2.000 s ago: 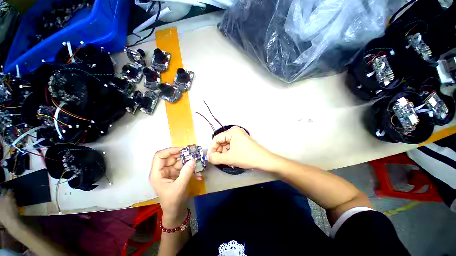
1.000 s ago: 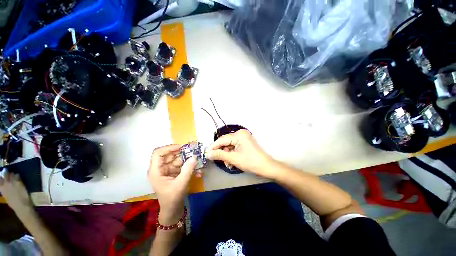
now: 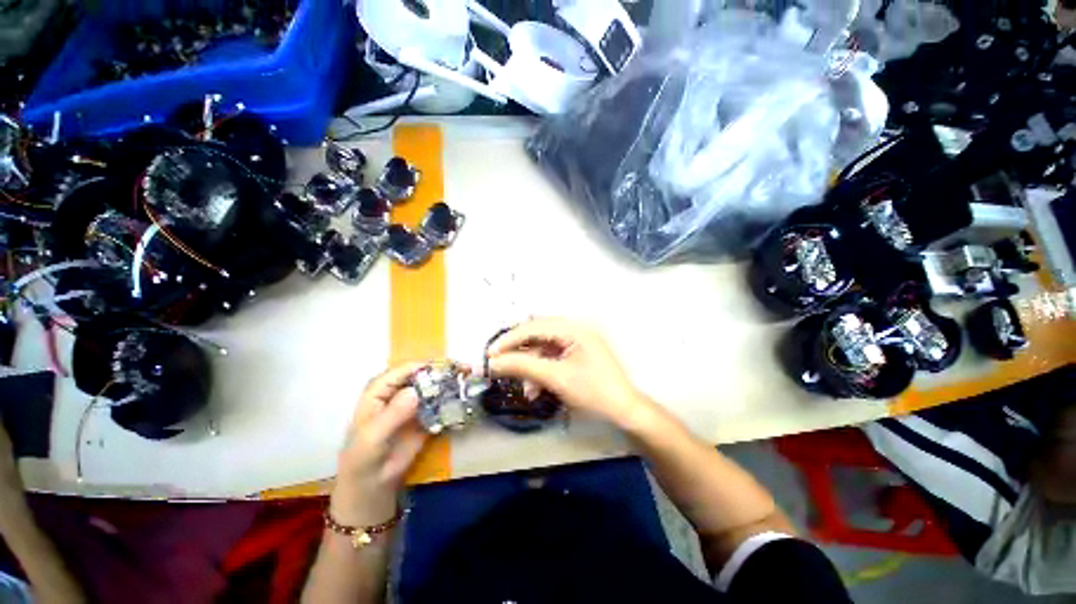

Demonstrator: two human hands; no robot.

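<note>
My left hand (image 3: pixel 384 427) holds a silvery square camera module (image 3: pixel 446 398) between thumb and fingers, over the orange strip. My right hand (image 3: pixel 566 368) is just right of it, fingers pinched near the module's right edge. What the fingertips pinch is too small to tell; it may be a wire or plug. A round black camera housing (image 3: pixel 519 413) lies on the table under my right hand, partly hidden by it. Spare lens modules (image 3: pixel 371 209) are clustered by the orange strip.
Black housings with wires (image 3: pixel 144 375) stand at left, below a blue bin (image 3: pixel 201 89). A plastic bag (image 3: pixel 673 165) and white casings (image 3: pixel 543 59) are at the far side. Housings with silvery modules (image 3: pixel 855 352) stand at right. Other people's arms show at left (image 3: pixel 35 531) and right.
The view has shifted, showing more of the far side. The left hand's module looks turned slightly. My right hand has risen over the housing, and the thin wires no longer stand out behind it.
</note>
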